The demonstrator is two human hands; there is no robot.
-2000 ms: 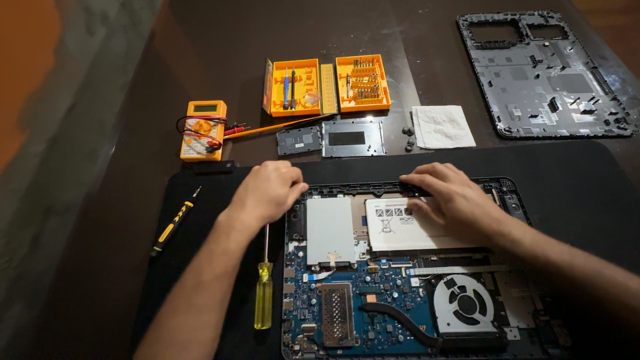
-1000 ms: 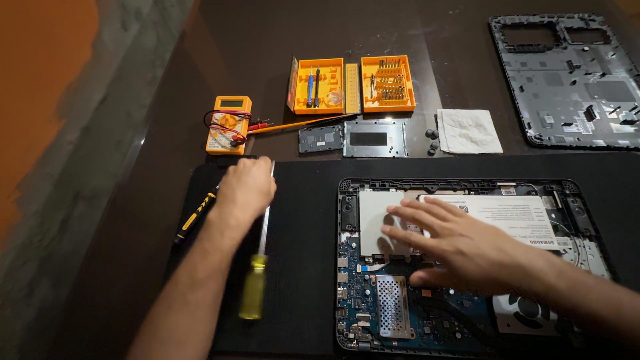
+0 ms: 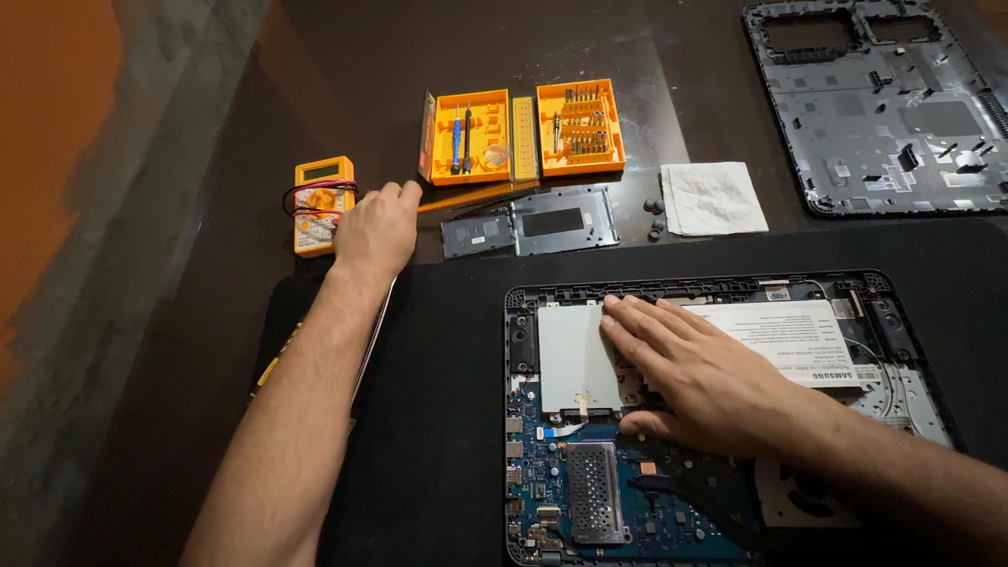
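My left hand (image 3: 378,228) is stretched out just right of the yellow multimeter (image 3: 323,206), near the end of a long orange rod (image 3: 472,194); its fingers are curled, and whether they hold anything cannot be told. Under my left forearm shows the thin shaft of a screwdriver (image 3: 373,335). My right hand (image 3: 693,370) lies flat, fingers slightly spread, over the opened laptop (image 3: 512,465). Its fingertips are at the right edge of the pale drive cover (image 3: 577,354), and its palm is beside the white Samsung battery (image 3: 787,339). The blue circuit board (image 3: 654,524) is partly hidden beneath this hand.
An open orange screwdriver bit case (image 3: 618,126) stands behind the dark cover plates (image 3: 563,220). Small dark round pieces (image 3: 655,228) lie beside a folded white tissue (image 3: 713,198). The laptop's bottom cover (image 3: 882,118) is at the back right. A yellow-black tool (image 3: 268,374) is partly behind my left arm.
My left hand has moved away from the laptop's corner to beside the multimeter. My right hand has shifted from the battery's upper edge onto the laptop's middle. The view has shifted left.
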